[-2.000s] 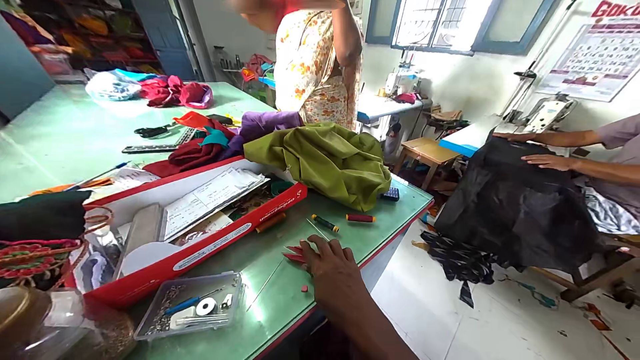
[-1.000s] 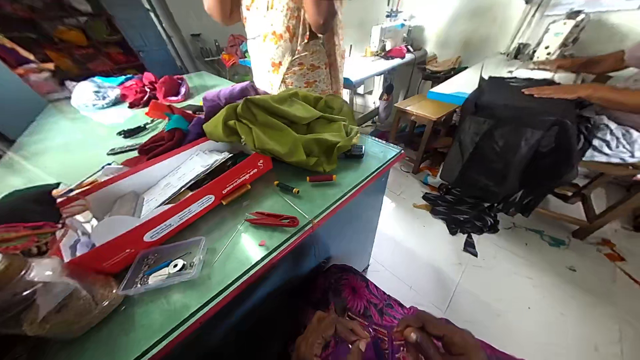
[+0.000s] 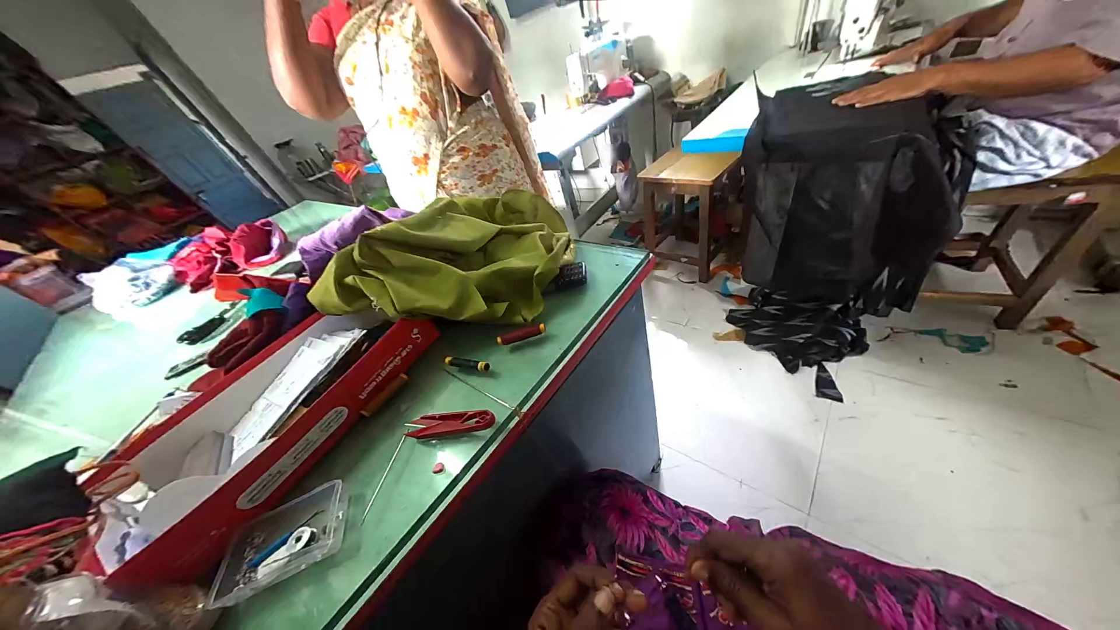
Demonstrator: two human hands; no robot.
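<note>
My left hand [image 3: 588, 598] and my right hand [image 3: 770, 582] are close together at the bottom, fingertips bent inward over purple patterned cloth [image 3: 634, 516] on the lap. Whether a fine thread or needle lies between the fingers is too blurred to tell. On the green table's near edge, red thread snips [image 3: 451, 424] lie beside a thin metal rod [image 3: 383, 481] and a small red piece [image 3: 438, 468]. A dark thread spool [image 3: 467, 364] and a dark red spool [image 3: 521, 334] lie behind them. A clear plastic box [image 3: 328, 525] holds a white bobbin and small tools.
A red cardboard box [image 3: 289, 455] with papers stands left of the snips, green cloth [image 3: 455, 258] behind it. Across the table stands a person in a floral garment [image 3: 437, 105]. At the right, another person's hands rest on black cloth [image 3: 840, 192] near a sewing machine and wooden stool [image 3: 691, 171].
My right hand, which was at the red snips on the table two seconds ago, is now over the lap beside my left hand. The snips lie on the table. The view has shifted.
</note>
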